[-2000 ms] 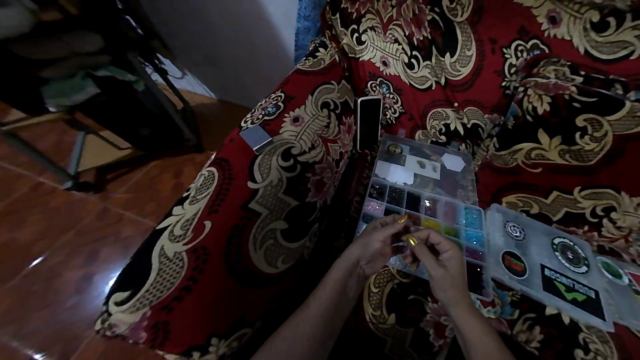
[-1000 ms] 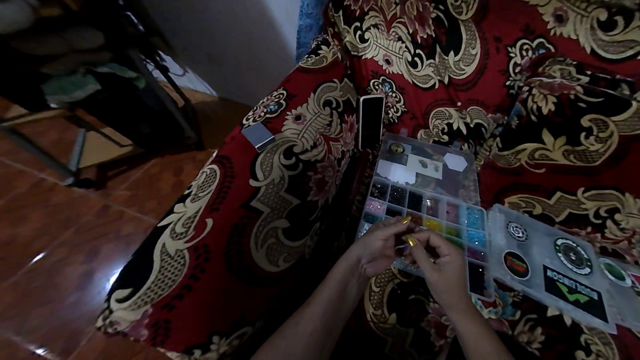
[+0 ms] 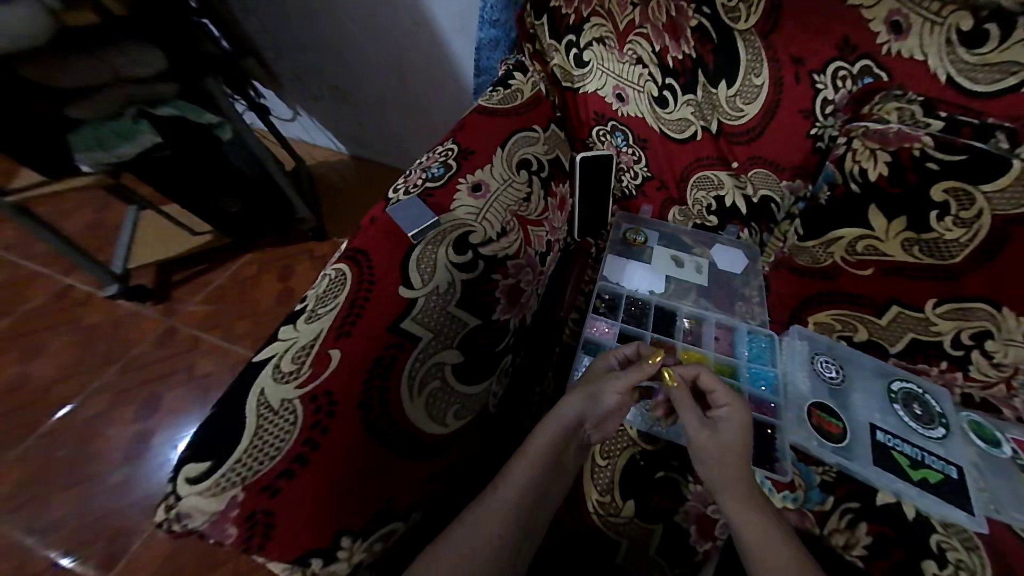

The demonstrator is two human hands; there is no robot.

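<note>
My left hand [image 3: 614,390] and my right hand [image 3: 706,412] meet fingertip to fingertip over an open plastic compartment box [image 3: 772,340]. Thumbs and forefingers are pinched together; whatever lies between them is too small and dark to make out. Both thumbnails are gold. The box's compartments hold small beads: black beads [image 3: 636,311], light blue beads [image 3: 760,350], yellow beads [image 3: 694,358] and others. My hands hide part of the middle and lower rows. The raised clear lid [image 3: 740,292] bears stickers and pale paper pieces.
A closed plastic case [image 3: 856,368] with round stickers lies right of the box, another case [image 3: 1000,472] beyond it. A smartphone [image 3: 594,194] leans behind the box. A small grey box [image 3: 412,218] rests on the armrest of the patterned sofa [image 3: 512,384]. A metal-framed stand [image 3: 124,248] is at left.
</note>
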